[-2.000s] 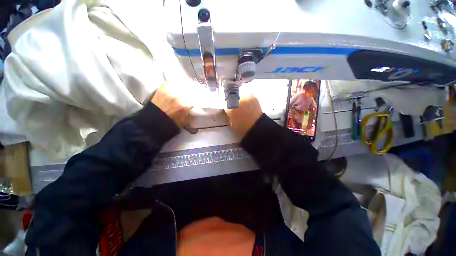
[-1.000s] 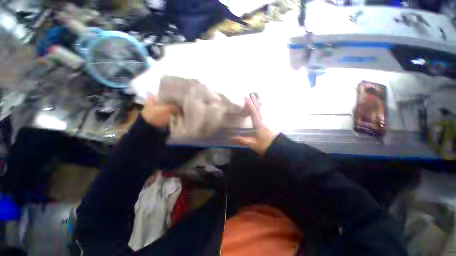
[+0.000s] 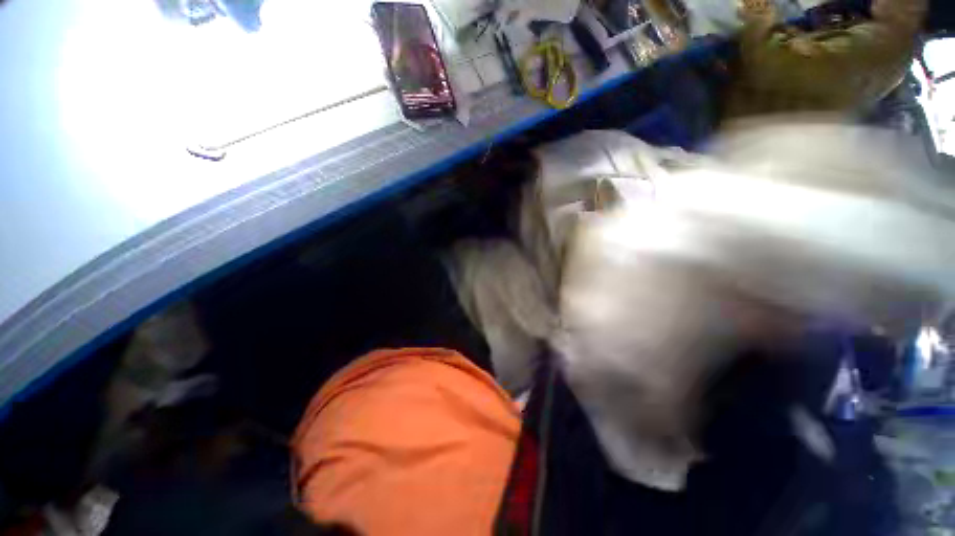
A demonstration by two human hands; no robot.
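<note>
An off-white garment (image 3: 649, 314), strongly blurred, spreads across the right side below the table edge. A blurred pinkish patch beside its folds may be part of my right hand, but its fingers and hold cannot be made out. My left hand is not in view. More off-white cloth (image 3: 592, 157) lies heaped just under the table edge, partly covered by the blurred garment.
The white table (image 3: 126, 178) with its ruler strip is at left. A lit smartphone (image 3: 416, 58) and yellow-handled scissors (image 3: 549, 73) lie near its edge. Brown cloth or a sleeve (image 3: 817, 63) shows at upper right. Pale cloth (image 3: 157, 356) is low at left.
The view has swung right and down. The garment bunched between my hands on the table is gone from there; blurred off-white cloth now shows at right. My left hand has left the picture.
</note>
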